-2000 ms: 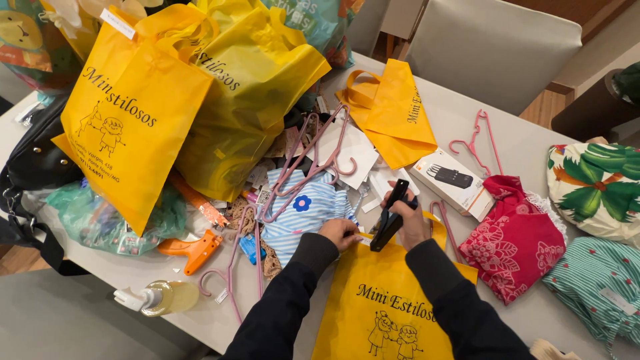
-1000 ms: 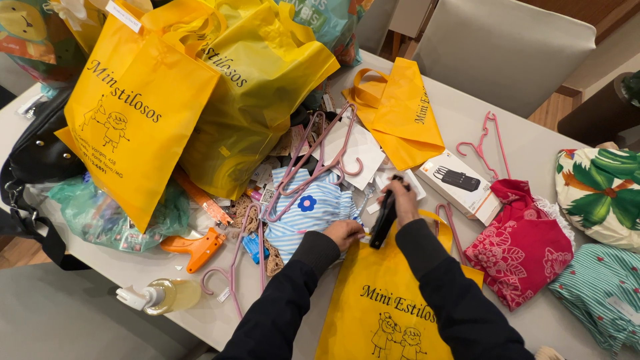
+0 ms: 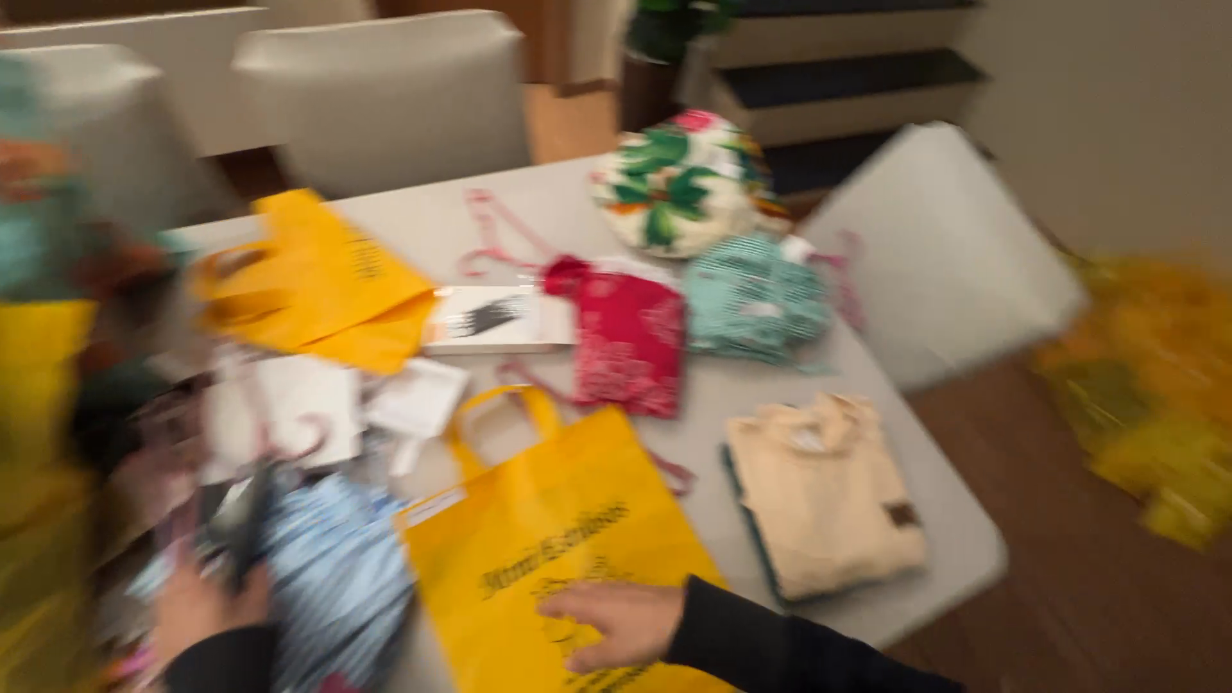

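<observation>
The picture is blurred. My left hand (image 3: 207, 611), at the lower left, grips a dark tool (image 3: 245, 525) that looks like a black stapler, beside light blue striped clothing (image 3: 337, 568). Over the printed front of a yellow bag (image 3: 577, 510) is my right hand (image 3: 621, 621), fingers apart and holding nothing; whether it touches the bag cannot be told. The bag lies flat with its handle toward the far side and a white label (image 3: 433, 505) at its upper left corner.
Around them lie a folded yellow bag (image 3: 327, 279), a white box (image 3: 500, 318), red clothing (image 3: 630, 337), green striped clothing (image 3: 756, 298), a floral bundle (image 3: 674, 188), folded beige clothing (image 3: 828, 500) and pink hangers (image 3: 496, 236). Chairs (image 3: 385, 96) stand at the table's edge (image 3: 991, 558).
The view has swung to the right. The black tool, in my right hand earlier, is now in my left. My right hand has moved onto the front of the yellow bag, and my left hand has left its top edge.
</observation>
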